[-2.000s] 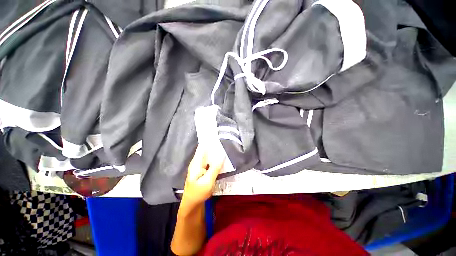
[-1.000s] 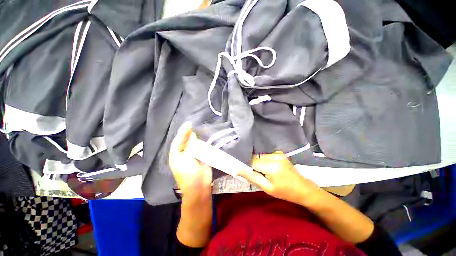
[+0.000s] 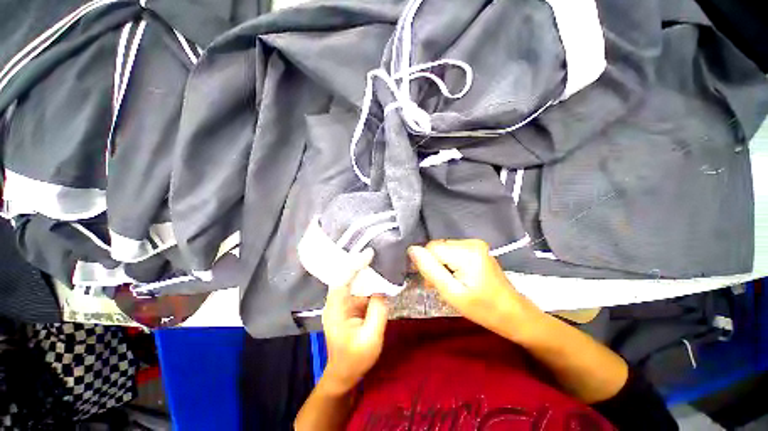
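A grey sleeve (image 3: 362, 210) with white stripes ends in a white cuff (image 3: 324, 254) near the table's front edge. My left hand (image 3: 354, 316) pinches the lower edge of the cuff between thumb and fingers. My right hand (image 3: 463, 274) is just right of the cuff, with thumb and fingertips pinched together; a needle or thread there is too fine to make out. A white cord (image 3: 413, 114) is tied in a bow above the cuff on the dark grey garment (image 3: 640, 194).
More grey garments with white bands (image 3: 59, 126) are heaped at left. A dark reddish item (image 3: 168, 305) lies under them. Below the whitish table edge (image 3: 589, 293) are a blue crate (image 3: 198, 370), dark cloth (image 3: 648, 337) and a checkered cloth (image 3: 84, 366).
The right hand came into view and has moved off the cuff. The cuff, stretched between both hands a second ago, now lies curved, with the left hand lower on its edge.
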